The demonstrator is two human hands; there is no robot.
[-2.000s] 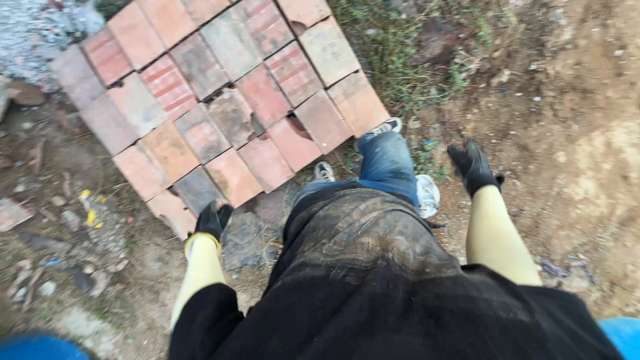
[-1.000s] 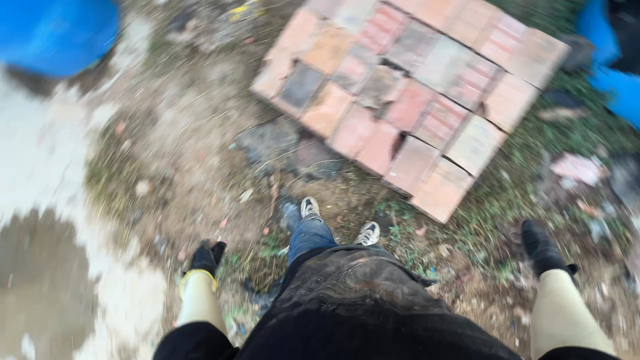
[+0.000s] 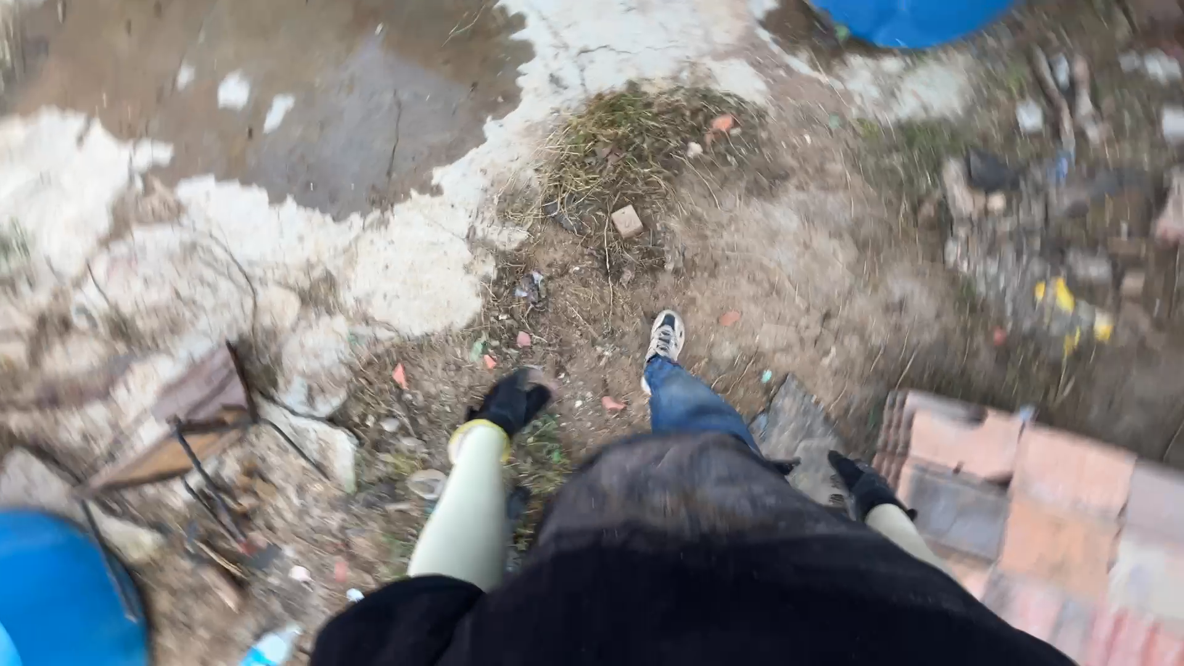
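Note:
My left hand [image 3: 511,400], in a black glove with a yellow cuff edge, hangs over dirt and sparse grass with nothing visible in it. Its fingers are blurred and partly curled. My right hand [image 3: 865,481], also black-gloved, hangs at my other side near the stacked reddish clay tiles [image 3: 1064,467]; whether it touches them is unclear, and its fingers are hard to make out. A dark flat slab [image 3: 800,435] lies on the ground just ahead of that hand. One sneaker [image 3: 666,336] shows below my blue jeans, beyond my dark, dirt-stained clothing.
A shallow puddle [image 3: 370,102] lies on pale concrete [image 3: 416,268] ahead on the left. Blue containers [image 3: 65,592] show at lower left and at the top. Broken boards with bent rods [image 3: 190,407] lie at left, rubble [image 3: 1091,250] at right, and a small block [image 3: 626,221] ahead.
The view has turned strongly, so the tile stack now shows at lower right instead of at the top. My left hand remains without a visible object; my feet have shifted in a step.

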